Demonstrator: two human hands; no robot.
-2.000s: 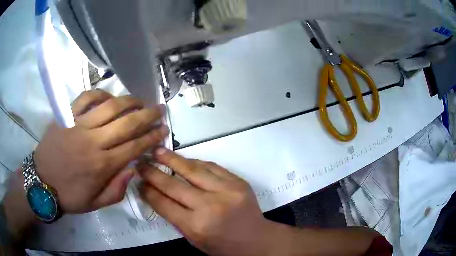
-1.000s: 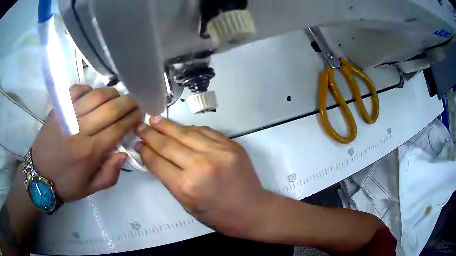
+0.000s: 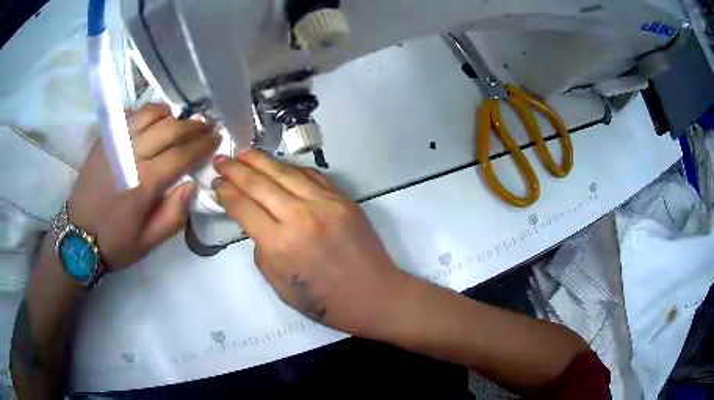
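Observation:
A small white fabric piece (image 3: 207,191) lies on the machine bed under both hands, at the sewing head (image 3: 227,70). My left hand (image 3: 149,168), with a watch on the wrist, lies on its left side, fingers bent over the fabric and thumb at its edge. My right hand (image 3: 301,226) lies on its right side, fingertips together on the fabric just below the head. The needle and presser foot are hidden behind the head and fingers. More white fabric (image 3: 39,172) spreads to the left of my left hand.
Scissors with orange-yellow handles (image 3: 507,148) lie on the bed to the right, blades pointing up. White knurled knobs (image 3: 302,139) sit on the machine. A printed ruler (image 3: 470,254) runs along the table's front edge. White pieces (image 3: 665,273) are piled at the lower right.
Both hands and the white piece have moved up and away from the table's front edge, closer to the sewing head. The fabric's near end has drawn in, and the bed's rounded plate edge now shows.

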